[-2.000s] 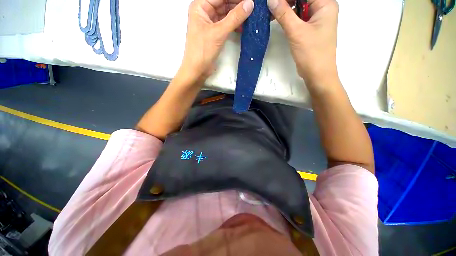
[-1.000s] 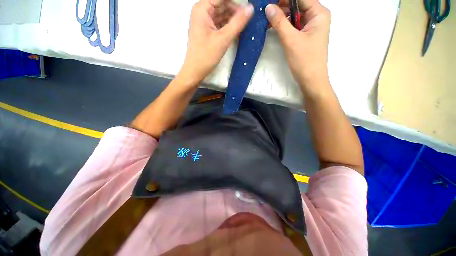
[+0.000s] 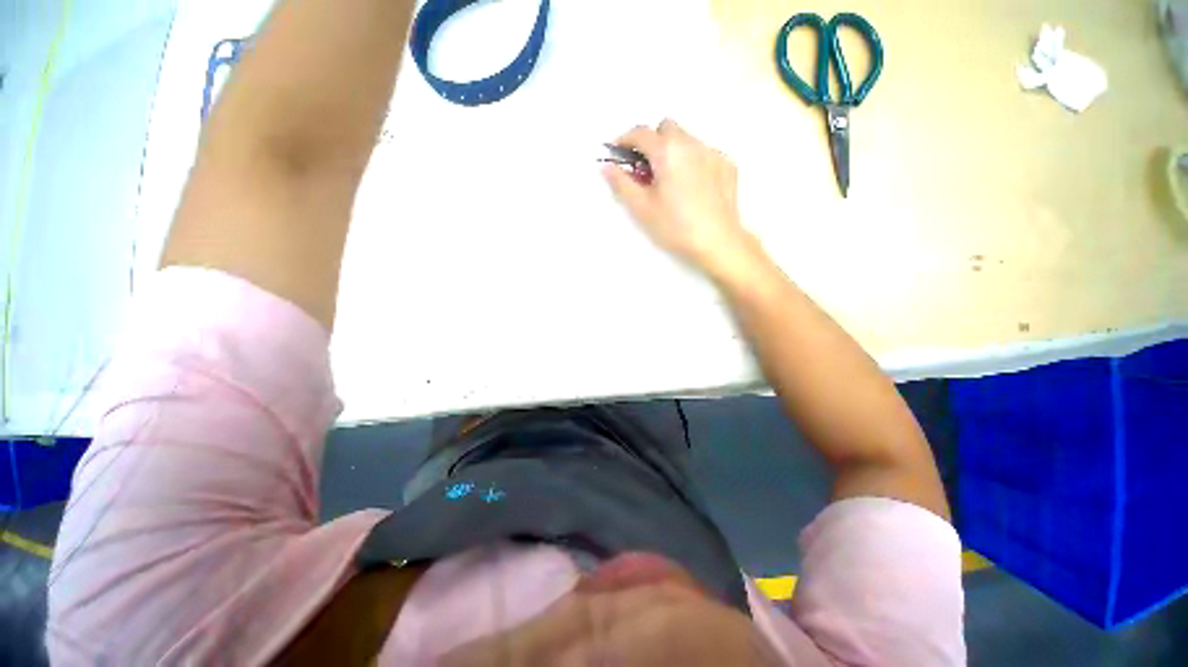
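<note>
My right hand [image 3: 680,193] is closed around a small red-handled cutter [image 3: 631,162], its metal tip pointing left over the white table cover [image 3: 521,300]. My left arm reaches up past the top edge, and my left hand is out of the picture. The blue band [image 3: 482,91] with small white dots lies curved in a loop at the top, cut off by the edge, to the right of my left forearm. Part of the grey-blue looped strips [image 3: 224,55] shows at the upper left, partly hidden behind my left arm.
Green-handled scissors [image 3: 839,115] lie on the tan board [image 3: 938,248] at the right. A crumpled white scrap [image 3: 1066,70] lies farther right, with a pale ring [image 3: 1179,183] at the far right edge. The table's front edge runs just before my apron [image 3: 560,489].
The blue band has left my hands and lies on the table. My left arm has stretched forward out of view. My right hand has drawn off with the cutter. The view has shifted right.
</note>
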